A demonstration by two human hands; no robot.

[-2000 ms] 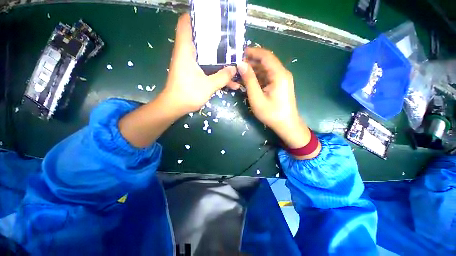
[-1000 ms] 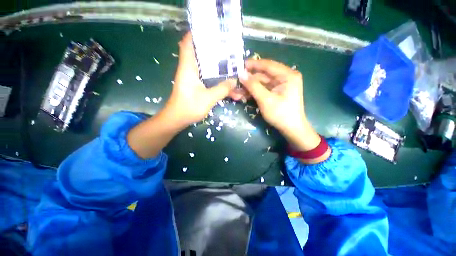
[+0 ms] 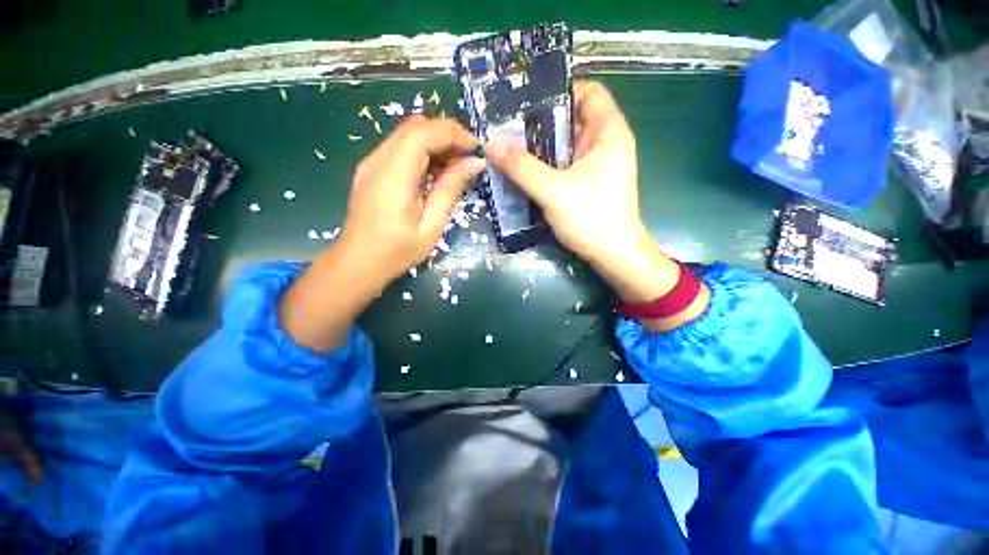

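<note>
An open phone assembly is held over the bench, its dark circuit board at the far end and a silver battery area nearer me. My right hand holds it from the right, with the thumb lying across the battery area. My left hand is at its left edge, thumb and forefinger close together by the side. Whether a small piece is between those fingertips cannot be made out. Small white pieces lie scattered on the bench below and around the hands.
Overlapping phone assemblies lie at the left. A blue bin with white pieces, clear plastic bags and a single phone assembly are at the right. A whitish rail runs along the back.
The phone has come lower and nearer, and its circuit board end now shows. My right hand has taken hold of its right side; my left hand has moved from holding it to its left edge.
</note>
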